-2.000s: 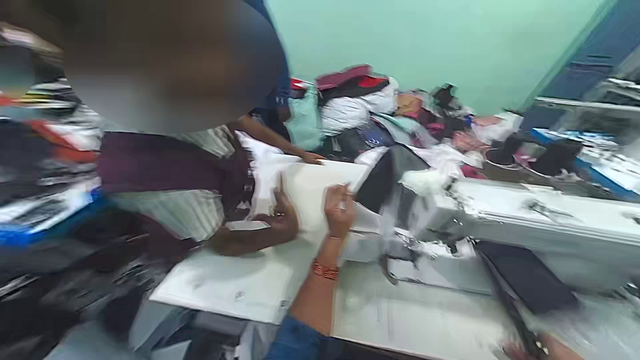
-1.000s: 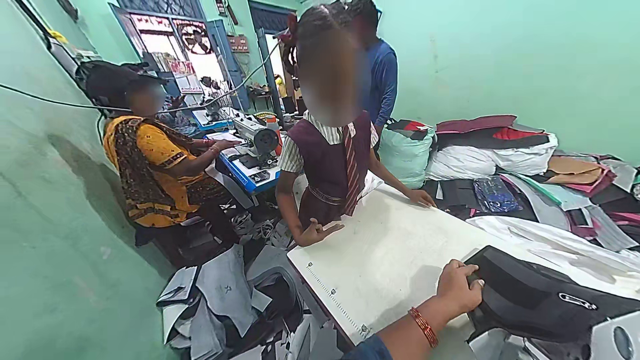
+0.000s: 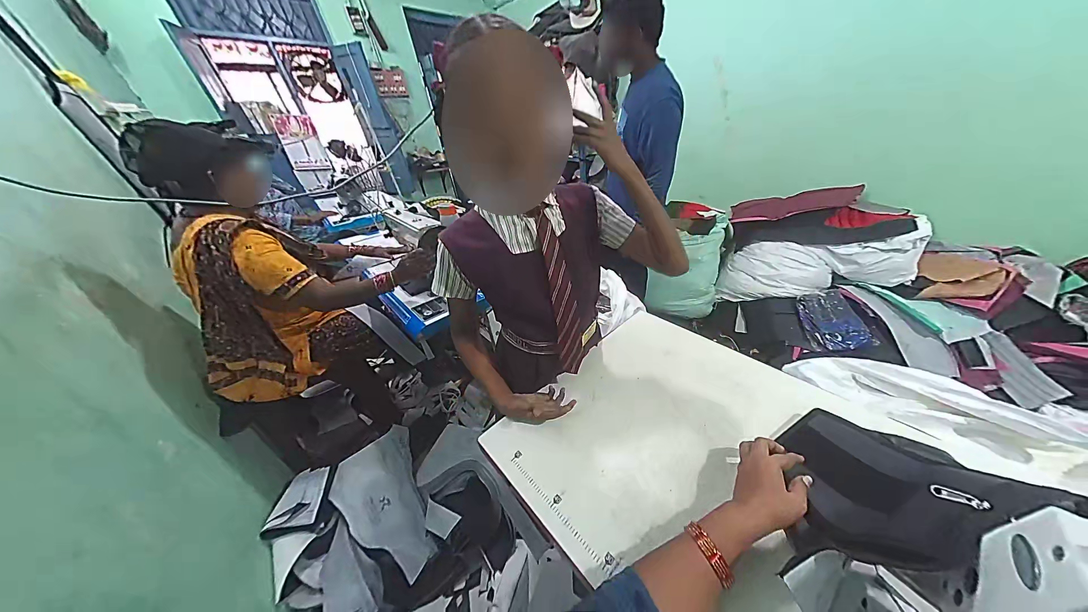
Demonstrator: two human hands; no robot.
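My left hand (image 3: 769, 489), with red bangles at the wrist, grips the near left edge of a black fabric piece (image 3: 892, 489) that has a zipper pull on it. The fabric lies over the right part of a white sewing table (image 3: 646, 408). At the lower right, beside the fabric, is the white body of a sewing machine (image 3: 1033, 561), only partly in view. My right hand is out of view.
Across the table stands a person in a maroon vest (image 3: 544, 255), one hand low at the table's corner. Another person in yellow (image 3: 263, 297) sits at a sewing machine. Grey fabric pieces (image 3: 382, 501) are heaped below left; bundles (image 3: 782, 268) lie along the wall.
The person across the table has raised one arm from the tabletop to beside the head. My left hand stays at the black fabric's edge, where it was one second ago.
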